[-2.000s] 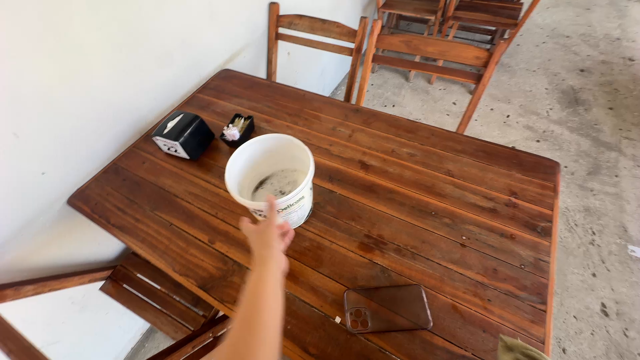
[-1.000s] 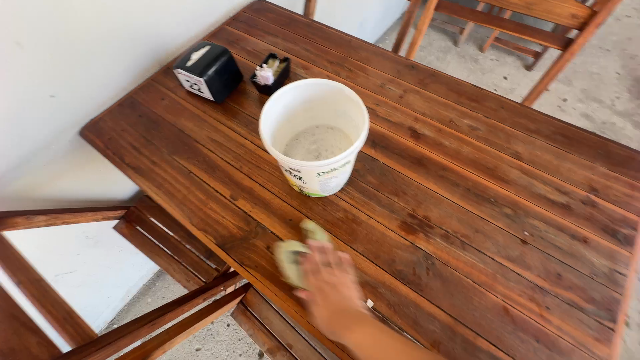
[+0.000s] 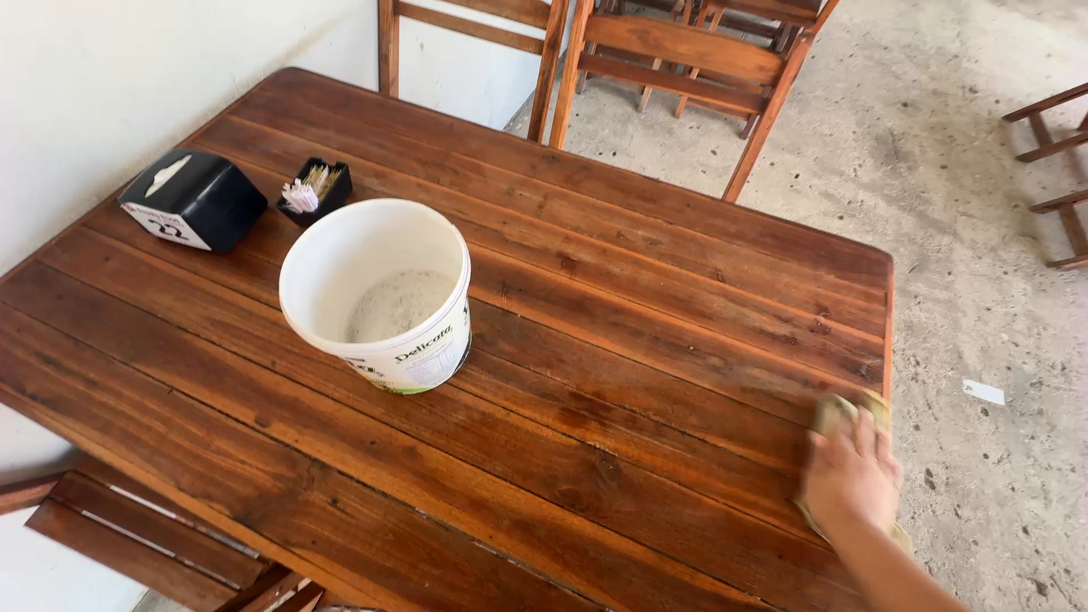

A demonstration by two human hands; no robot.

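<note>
My right hand (image 3: 854,476) presses a folded yellowish-green cloth (image 3: 837,410) onto the wooden table (image 3: 646,374), at its right edge. Hand and cloth are slightly blurred, and the palm hides much of the cloth. Part of the cloth shows past the table's edge. Left of the hand, a white plastic bucket (image 3: 416,357) stands upright on the table, with cloudy, foamy liquid inside. My left hand is out of view. Darker, damp-looking patches show on the planks between bucket and hand.
Behind the bucket are a black napkin dispenser (image 3: 217,200) and a small black holder (image 3: 333,194) with packets and toothpicks. Wooden chairs (image 3: 680,51) stand beyond the far edge, another chair (image 3: 144,544) at lower left. A white wall borders the left side; a white tag (image 3: 983,392) lies on the concrete floor.
The cloth and my right hand have moved from near the bucket to the table's right edge. The phone on the table two seconds ago is out of view. An arm was reaching to the bucket then.
</note>
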